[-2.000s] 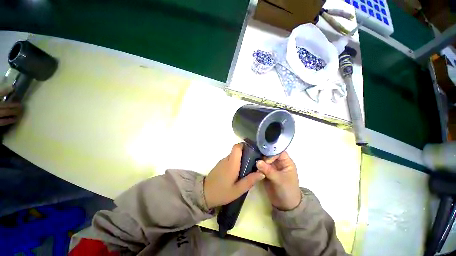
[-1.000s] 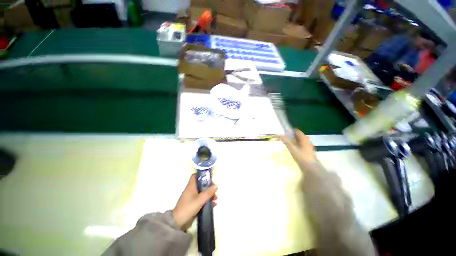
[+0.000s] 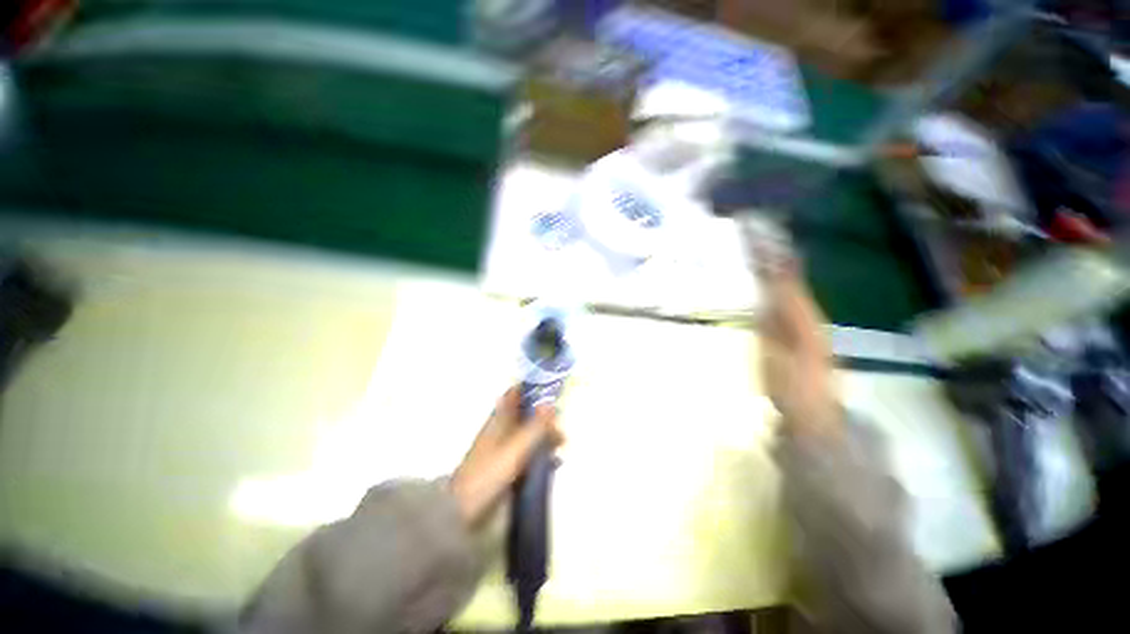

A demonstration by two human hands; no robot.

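Observation:
The picture is blurred. A dark hair dryer [image 3: 530,520] lies or is held upright in front of me, its silver-ringed head towards the tray and its long handle towards me. My left hand [image 3: 506,452] is closed around the upper handle just below the head. My right hand [image 3: 796,341] is raised to the right of the dryer, closed on the pale shaft of a black-headed tool [image 3: 771,180]. The tool's dark head points away from me, over the tray's right side. Whether the dryer touches the bench I cannot tell.
A white parts tray [image 3: 511,263] beyond the mat holds a white parts bowl [image 3: 605,221], a small parts pile [image 3: 554,227] and a brown carton [image 3: 573,118]. A pocket tray [image 3: 731,62] is behind. More hair dryers [image 3: 1010,458] are at right, with a wrapped roll [image 3: 1022,303]. The green conveyor [image 3: 260,155] runs behind.
The view has tilted up from the bench. My right hand has left the dryer, taken hold of the tool at the tray's right and raised it. My left hand still holds the dryer.

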